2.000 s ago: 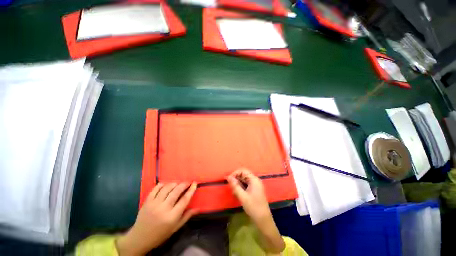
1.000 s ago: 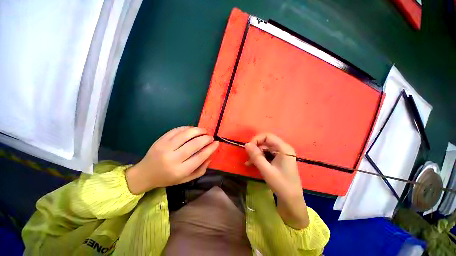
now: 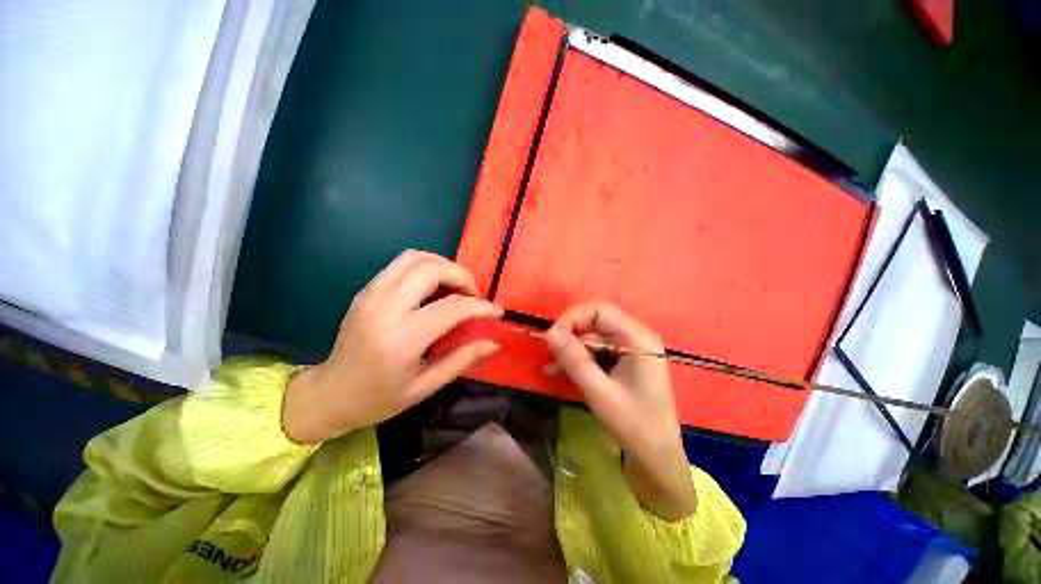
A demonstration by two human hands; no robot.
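Observation:
A thin black rectangular frame (image 3: 530,171) lies on the red board (image 3: 674,217). Its far long side is thicker, with a silvery strip. My right hand (image 3: 616,371) pinches narrow tan tape (image 3: 742,371) over the frame's near side; a small dark thing shows in the fingers, mostly hidden. The tape runs right to the tape roll (image 3: 976,426). My left hand (image 3: 400,342) is at the frame's near left corner, thumb and fingers apart, fingertips by the tape's end. Whether it grips the tape I cannot tell.
A pile of white sheets (image 3: 103,148) is at left. Right of the board, another black frame (image 3: 877,274) lies on white sheets (image 3: 913,331). A blue crate (image 3: 833,530) is below the bench edge. A red pad (image 3: 934,16) shows at the top right. White strips are beyond the roll.
Since one second ago, my left fingers have lifted and spread from the corner. My right hand has shifted slightly left with the tape. Earlier, the view turned and moved closer to the board.

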